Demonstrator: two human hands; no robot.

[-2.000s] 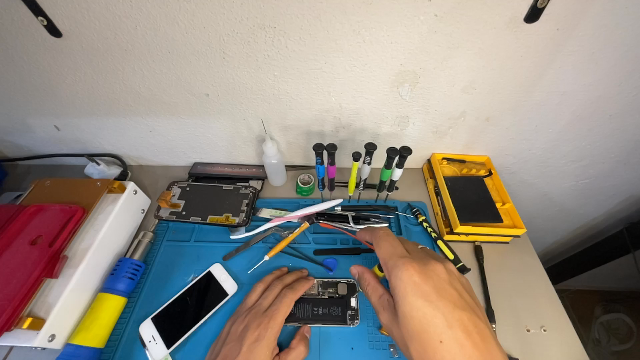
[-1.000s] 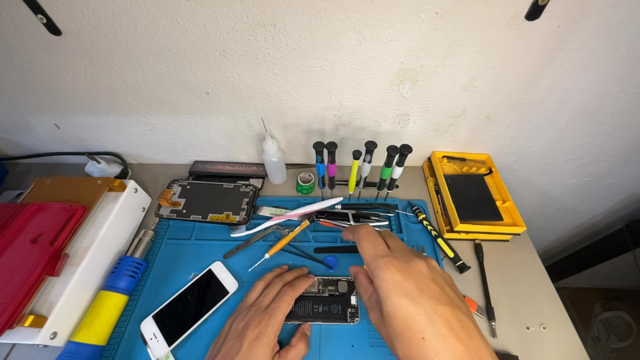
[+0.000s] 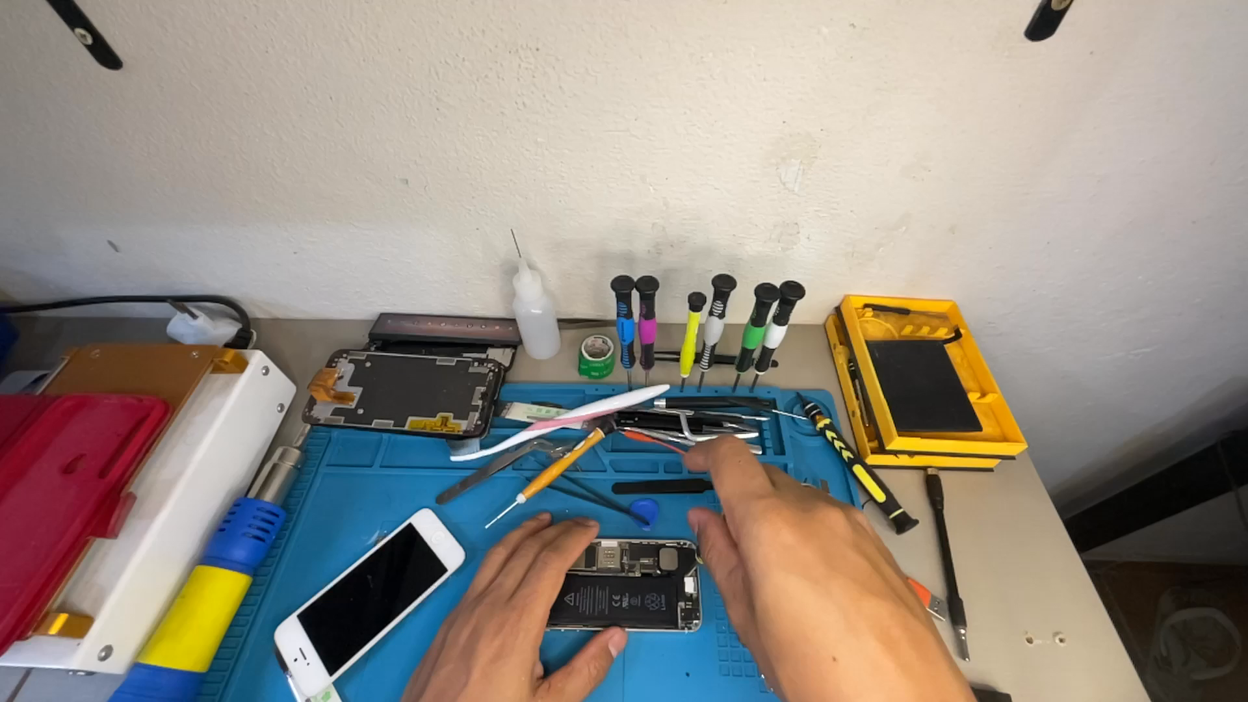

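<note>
An opened smartphone body lies on the blue silicone repair mat, its black battery and circuit board exposed. My left hand is shut on its left end, with the thumb at the lower edge and the fingers at the upper one. My right hand is over the right side of the mat, beside the phone's right end; its fingertips are near the tools, and whether they hold anything is hidden. A white smartphone screen assembly lies tilted to the left. Above the phone lie an orange-handled screwdriver, a black spudger and a blue opening pick.
Upright screwdrivers line the back beside a needle bottle and green tape roll. A white toothbrush lies across tools. A yellow case is at right; a hot-air handle and white machine are at left.
My right hand has shifted slightly since the first frame, its fingers now reaching nearer the tools. An orange-tipped item shows right of my right hand. My left hand stays on the phone body.
</note>
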